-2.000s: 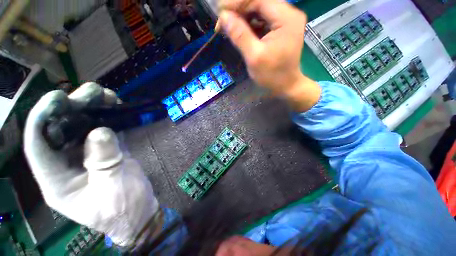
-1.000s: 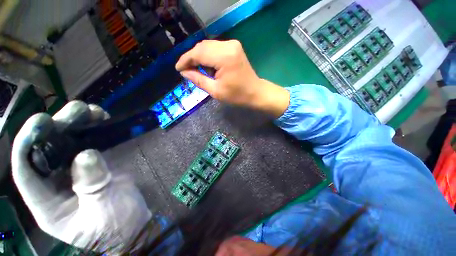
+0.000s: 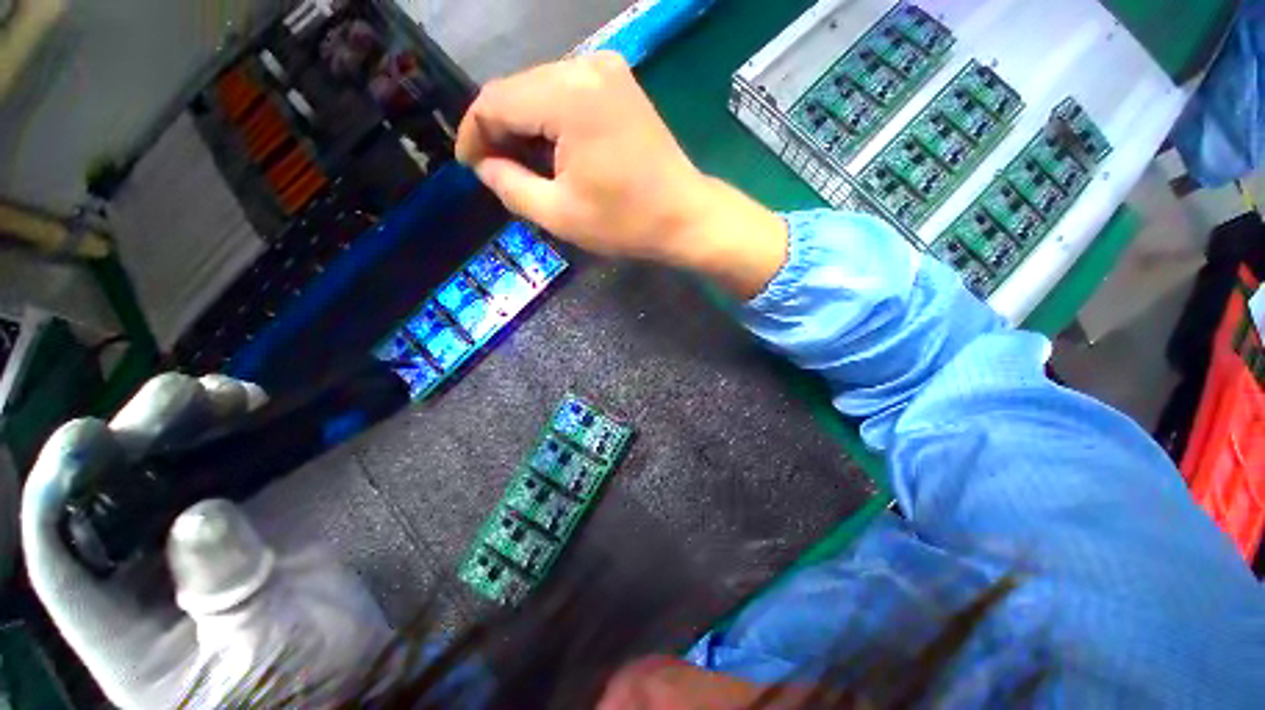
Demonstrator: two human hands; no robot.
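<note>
My left hand (image 3: 208,555), in a white knitted glove, is closed around a black torch (image 3: 264,444) at the left. The torch throws blue-violet light on a circuit board panel (image 3: 472,308) on the black mat (image 3: 721,402). My bare right hand (image 3: 590,160) is just above and beyond the lit panel's upper right end, fingers curled and thumb near the fingertips. No stick shows at its fingertips; whether it holds one is hidden. A second green panel (image 3: 545,502) lies unlit on the mat, nearer to me.
A white tray (image 3: 1020,194) at the upper right holds three panels, with a wire rack along its left side. A blue edge (image 3: 333,284) runs behind the mat. Orange parts (image 3: 271,132) stand beyond it. A red item is at the far right.
The view has shifted. My right hand has come down and left from its raised place to the lit panel's far end. The thin stick seen in it two seconds ago no longer shows. The torch stays held.
</note>
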